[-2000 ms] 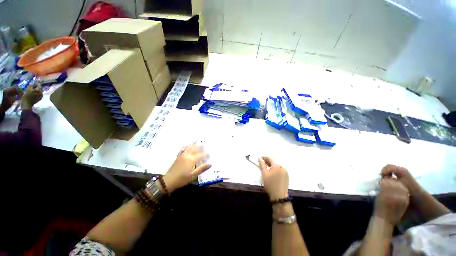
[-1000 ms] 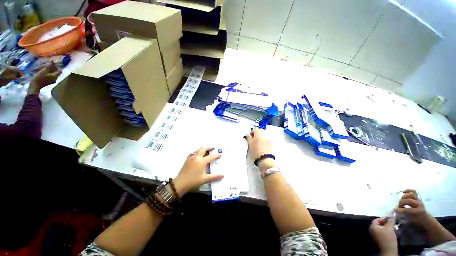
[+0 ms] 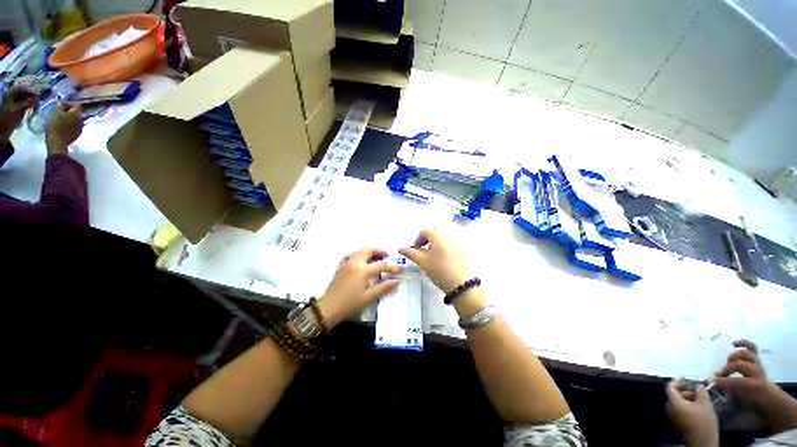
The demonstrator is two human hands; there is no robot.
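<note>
A slim white retail box (image 3: 400, 316) with a blue end lies flat at the table's front edge, its near end pointing at me. My left hand (image 3: 356, 284) holds the box by its upper left side, fingers spread over it. My right hand (image 3: 434, 258) is at the far end of the box, thumb and fingertips pinched together there. Whether something small is between these fingertips is too blurred to tell.
An open brown carton (image 3: 223, 144) holding blue-edged boxes stands left, beside a label sheet (image 3: 325, 188). Flat boxes (image 3: 443, 161) and a box pile (image 3: 568, 209) lie beyond my hands. A phone (image 3: 740, 257) lies right. Other people's hands show at both sides.
My right hand has moved from beside the thin stick over to the box's far end. My left hand stays on the box. The view has shifted, so the table appears further left and higher.
</note>
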